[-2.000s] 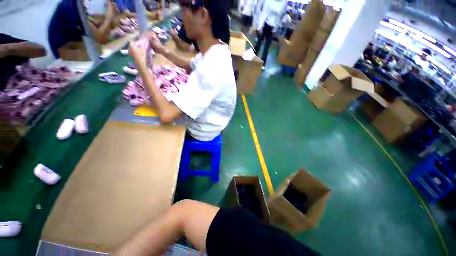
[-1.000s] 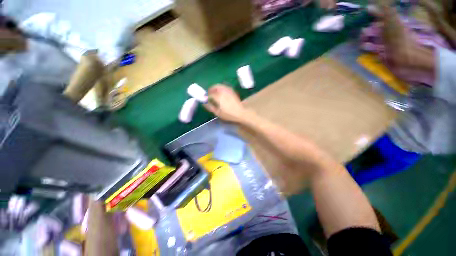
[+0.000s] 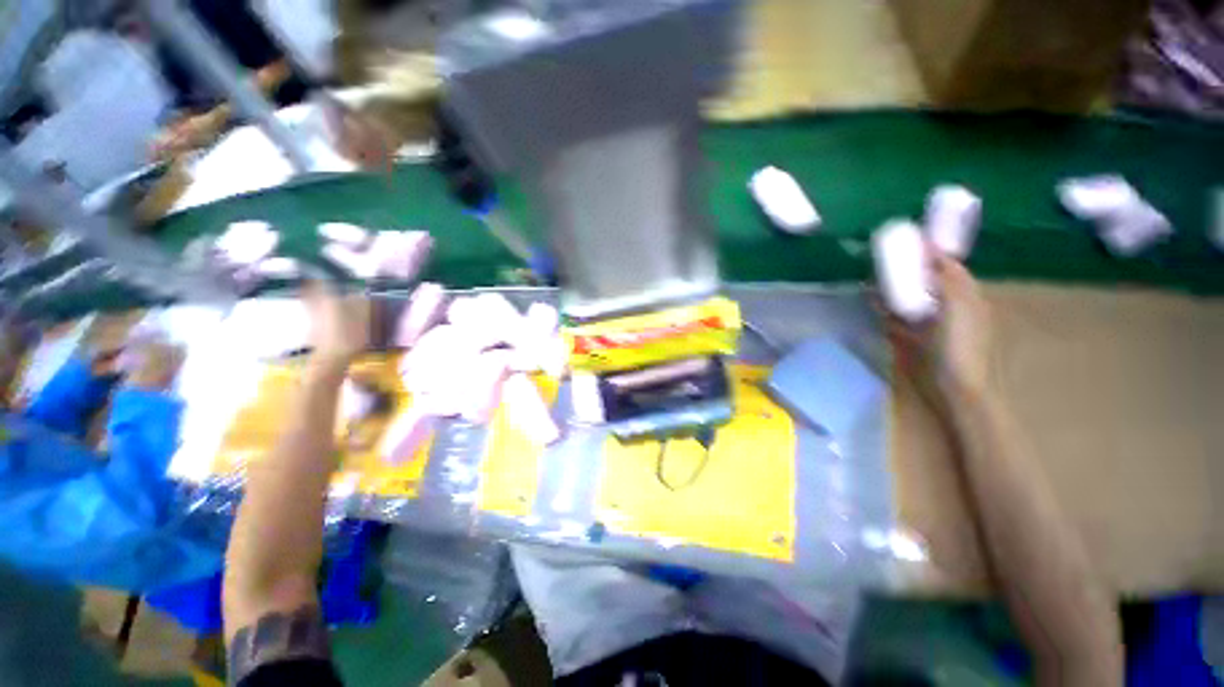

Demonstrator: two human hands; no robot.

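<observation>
Loose pale pink housings (image 3: 483, 356) lie in a pile left of the press. A housing sits in the dark fixture (image 3: 665, 392) under the press head with its yellow and red label (image 3: 654, 333). My right hand (image 3: 937, 311) is at the belt's near edge, right of the press, with its fingers around one pink housing (image 3: 906, 269); a second housing (image 3: 953, 222) touches or overlaps the fingertips, and I cannot tell if it is held. My left hand (image 3: 336, 325) is blurred, left of the pile near the belt edge; its grip is unclear.
The green belt (image 3: 846, 148) runs behind the bench and carries more housings (image 3: 783, 199). A grey-blue pad (image 3: 828, 385) lies right of the fixture, and a cardboard sheet (image 3: 1074, 430) beyond it. A person in blue sleeves (image 3: 141, 436) is at the left; other hands show across the belt.
The view has swung from the right-hand floor and coworker back to the press. My right hand reached to the belt and now has a housing in its fingers. My left hand has come into clear view.
</observation>
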